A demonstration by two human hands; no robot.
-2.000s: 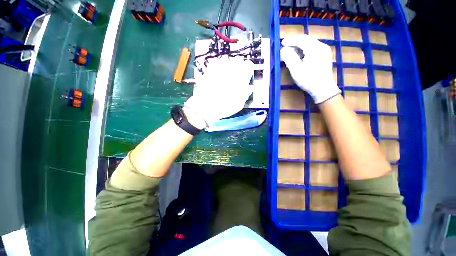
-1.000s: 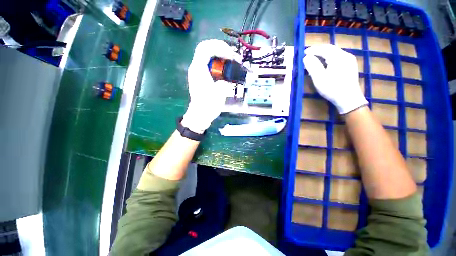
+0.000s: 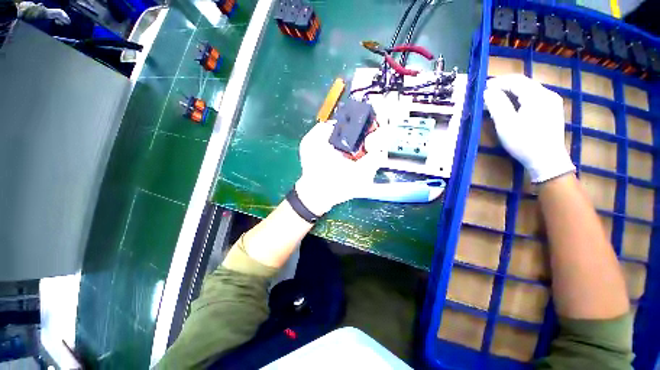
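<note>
My left hand [image 3: 334,168], in a white glove, holds a coil component [image 3: 352,128] with its black case upward and orange winding below, left of the fixture's nest. The pale green nest block [image 3: 412,137] lies bare on the white fixture plate [image 3: 438,160]. My right hand [image 3: 530,123], also gloved, rests over the left edge of the blue divided tray [image 3: 463,209], fingers curled. Whether it holds anything is hidden. A pale blue cutter [image 3: 416,191] lies below the fixture, partly behind my left hand.
Red-handled nippers [image 3: 409,55] and black tubing [image 3: 407,25] are behind the fixture. An orange bar [image 3: 331,100] is at its left. Several coils [image 3: 579,40] fill the tray's back row; a group [image 3: 297,20] stands on the bench. Coils [image 3: 195,108] sit on the green conveyor [image 3: 137,166] beyond the pale rail.
My left hand came off the fixture with the coil, uncovering the nest block, then turned the coil black side up and lowered it. My right hand stays at the tray edge. The camera view has shifted.
</note>
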